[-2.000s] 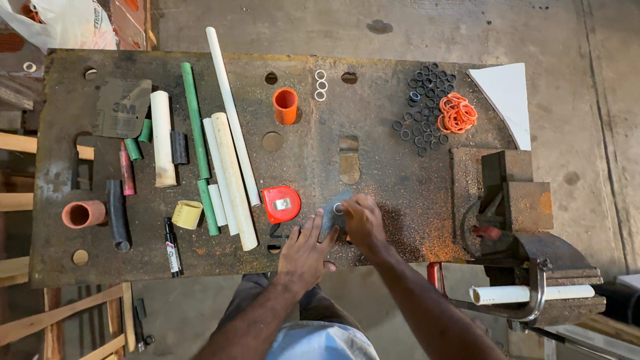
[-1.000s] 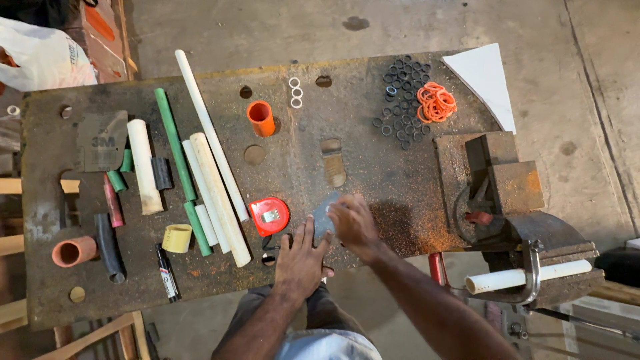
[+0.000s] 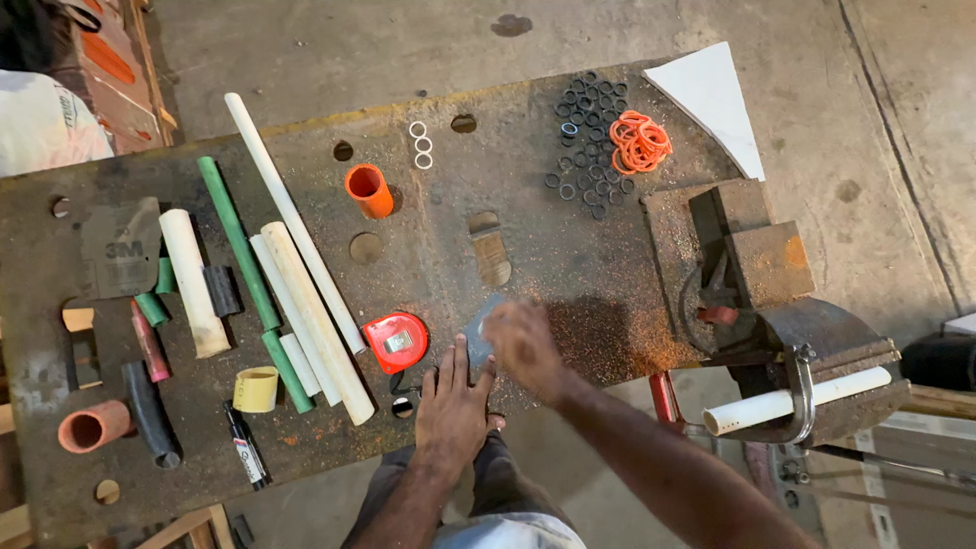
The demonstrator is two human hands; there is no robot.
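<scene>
My left hand (image 3: 456,396) lies flat with spread fingers at the front edge of the workbench, its fingertips on a grey-blue sheet that looks like sandpaper (image 3: 479,335). Blurred by motion, my right hand (image 3: 522,339) is over the sheet's right side, fingers bent; a small ring shows under its fingers in the oldest view, but now what it holds is hidden. A red tape measure (image 3: 396,342) lies just left of my left hand. Farther back are three white rings (image 3: 423,145), an upright orange pipe piece (image 3: 370,191), many black rings (image 3: 591,141) and a heap of orange rings (image 3: 640,142).
White pipes (image 3: 293,221), green pipes (image 3: 240,244), a black marker (image 3: 245,446) and a yellow pipe piece (image 3: 256,389) lie at left. At right stands a bench vise (image 3: 770,267), with a white pipe (image 3: 797,400) and a hacksaw (image 3: 667,396) beside it. Orange shavings cover the bench between.
My right hand has shifted slightly over the sheet and is now blurred; the ring seen under its fingers at first is no longer visible. My left hand stays on the sheet. The view has tilted somewhat.
</scene>
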